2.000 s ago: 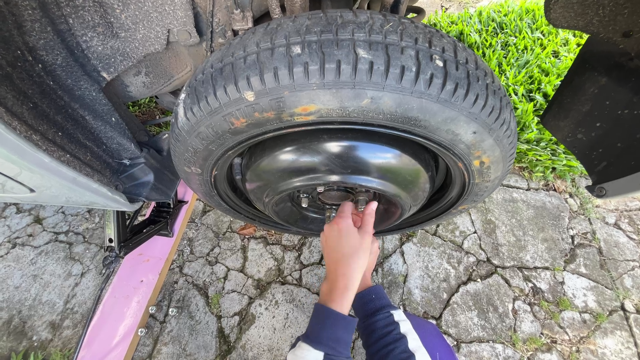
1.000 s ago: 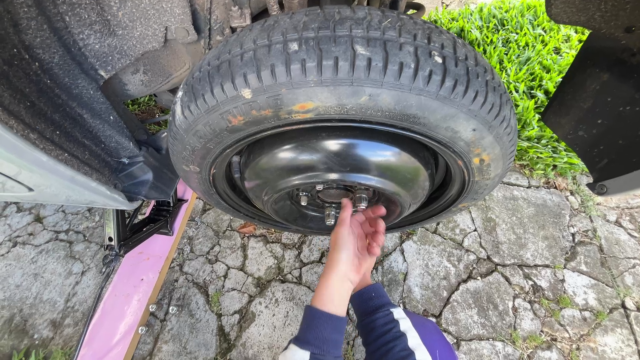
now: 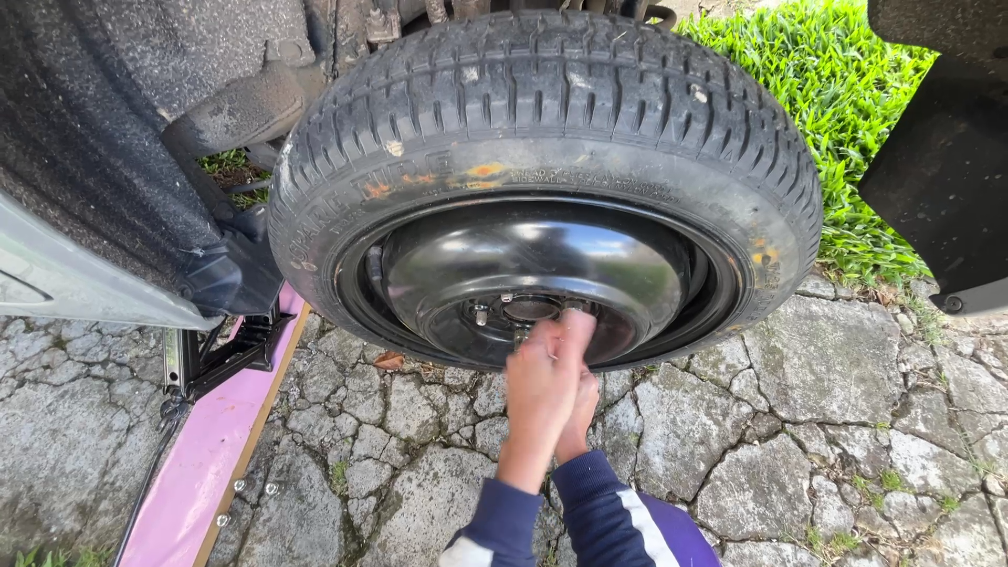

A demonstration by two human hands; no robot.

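A black steel spare wheel (image 3: 535,244) with a worn tyre (image 3: 551,102) stands at the car's hub. My left hand (image 3: 543,378) reaches up to the wheel's centre, its fingers blurred at the lug nut at the right of the centre hole. Mostly behind it, my right hand (image 3: 581,405) is raised close to the rim's lower part; its fingertips are hidden. A bare wheel stud (image 3: 480,316) shows left of the centre hole, and another stud (image 3: 506,298) above it. One more fastener at the bottom is partly covered by my fingers.
A black scissor jack (image 3: 236,358) stands under the sill at left, on a pink board (image 3: 197,465). Several loose lug nuts (image 3: 239,485) lie by the board's edge. Cracked stone paving (image 3: 748,488) spreads below, with grass (image 3: 835,118) behind the wheel at right.
My left hand has risen from just below the centre hole to the fastener on the right, and its fingers have drawn together. The wheel has stayed in place.
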